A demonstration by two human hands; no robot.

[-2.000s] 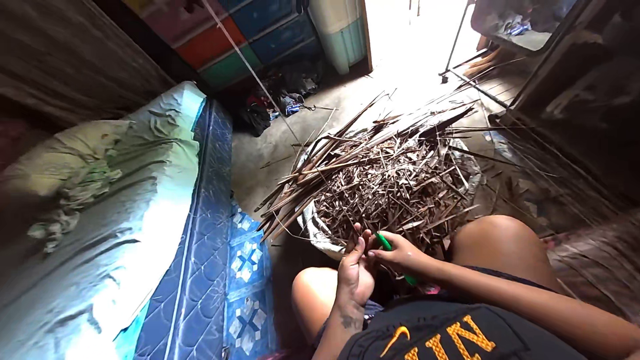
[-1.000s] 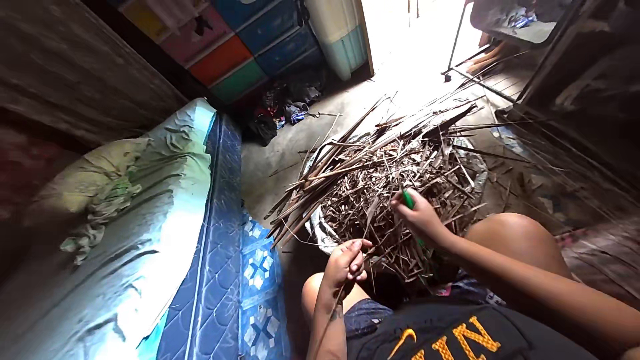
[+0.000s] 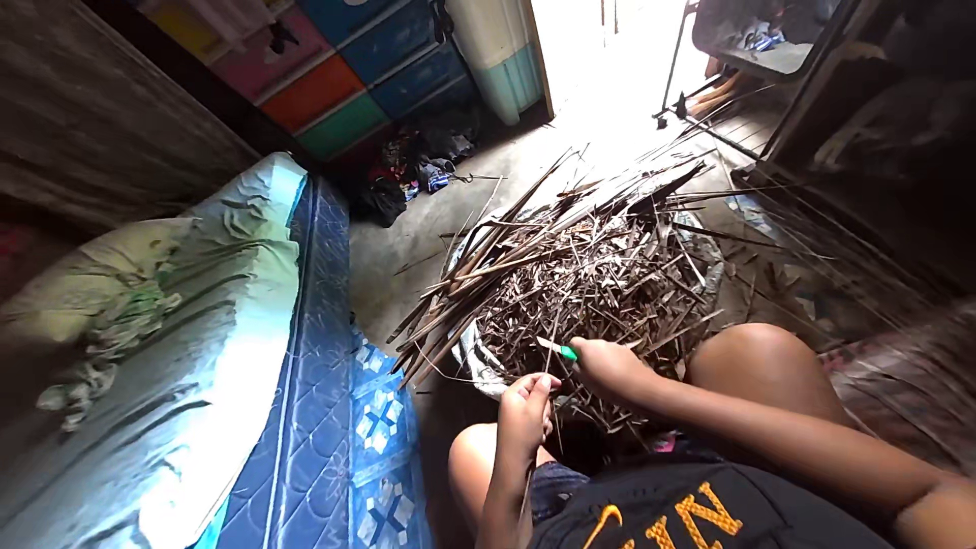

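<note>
My left hand (image 3: 528, 406) is closed on a thin dry leaf strip (image 3: 552, 335), which rises upright from the fingers and trails down along the forearm. Just up and to the right, my right hand (image 3: 606, 367) grips a small knife with a green handle (image 3: 568, 353). Its short blade (image 3: 547, 345) points left and lies at the strip; whether it touches cannot be told. Beyond both hands a wide pale sack (image 3: 479, 358) with its rim spread holds a heap of short cut dry pieces (image 3: 602, 282). Long dry stalks (image 3: 488, 267) lie across its left and far sides.
A blue mattress (image 3: 305, 366) with a rumpled sheet (image 3: 229, 335) stands to the left. Coloured plastic drawers (image 3: 313, 91) and a clothes pile (image 3: 415, 171) are at the back left. A metal-framed chair (image 3: 770, 61) stands near the bright doorway, back right.
The hands were close together two seconds ago, then moved apart. Since one second ago my right hand with the knife has come down and left, nearer my left hand.
</note>
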